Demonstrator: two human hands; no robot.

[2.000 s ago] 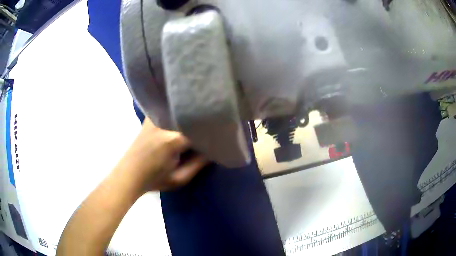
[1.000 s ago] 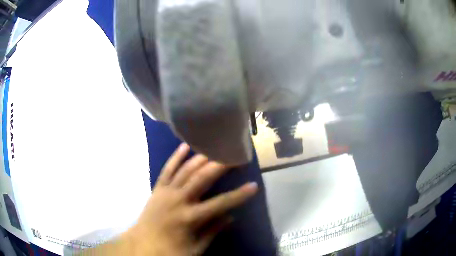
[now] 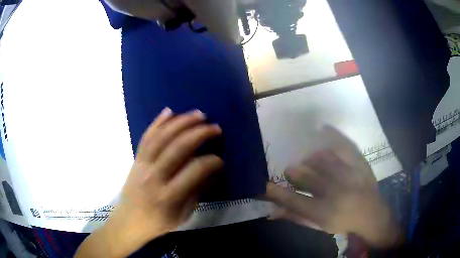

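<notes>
A navy cloth panel [image 3: 186, 75] lies flat on the white table, running from under the sewing machine head [image 3: 217, 15] towards the ruler edge. My left hand [image 3: 174, 171] rests on the cloth's lower left part, palm down, fingers spread slightly and curled. My right hand [image 3: 333, 186] is blurred, at the cloth's lower right corner; its fingertips touch or nearly touch that corner, and a grip cannot be made out. A second navy piece [image 3: 403, 70] lies to the right and hangs over the table's front edge.
The cream bed plate [image 3: 302, 70] has a red tape mark [image 3: 346, 68] near its edge. A dark block-shaped part [image 3: 290, 46] stands above the plate. The printed ruler [image 3: 234, 203] runs along the table's front edge. Blue openwork basket parts show below it at the right.
The view has shifted, so the machine head sits higher in the picture. The panel's lower edge now shows on the table. My right hand has come into view; my left hand remains on the cloth.
</notes>
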